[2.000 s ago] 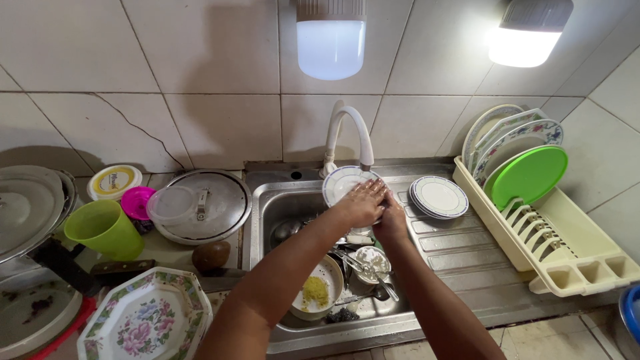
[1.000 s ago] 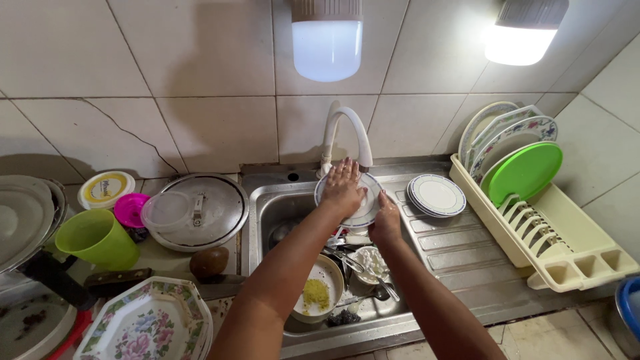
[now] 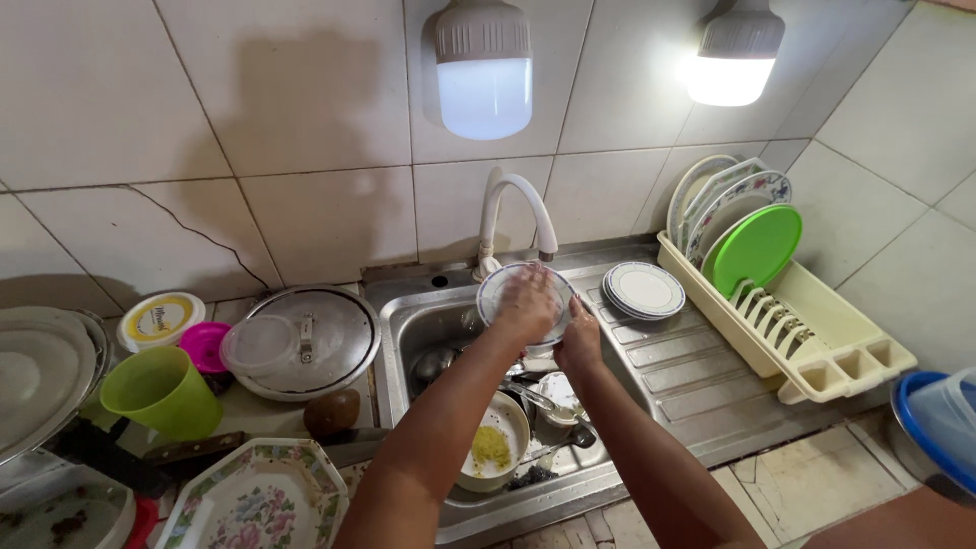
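Under the spout of the white faucet [image 3: 518, 187], a small white saucer with a blue patterned rim [image 3: 494, 293] is held tilted over the metal sink [image 3: 396, 335]. My right hand [image 3: 581, 335] grips the saucer's right edge. Spread flat and blurred over the saucer's face is my left hand [image 3: 530, 305]; it does not appear to grip the rim. Below them in the sink lie a bowl with yellow residue [image 3: 492, 442], a smaller white bowl [image 3: 560, 396], spoons and a dark scouring pad [image 3: 532, 476]. Similar saucers [image 3: 644, 290] are stacked on the drainboard.
A cream dish rack [image 3: 846, 328] at right holds plates and a green lid [image 3: 759, 248]. On the left counter are a pot lid [image 3: 347, 328], a lime-green cup [image 3: 160, 393], a knife [image 3: 194, 448] and a floral octagonal plate [image 3: 255, 496]. A blue-rimmed container [image 3: 915, 427] stands far right.
My left hand has shifted over the saucer's face, and the saucer's tilt has changed. My right hand stays at its right edge. The stacked saucers have not moved.
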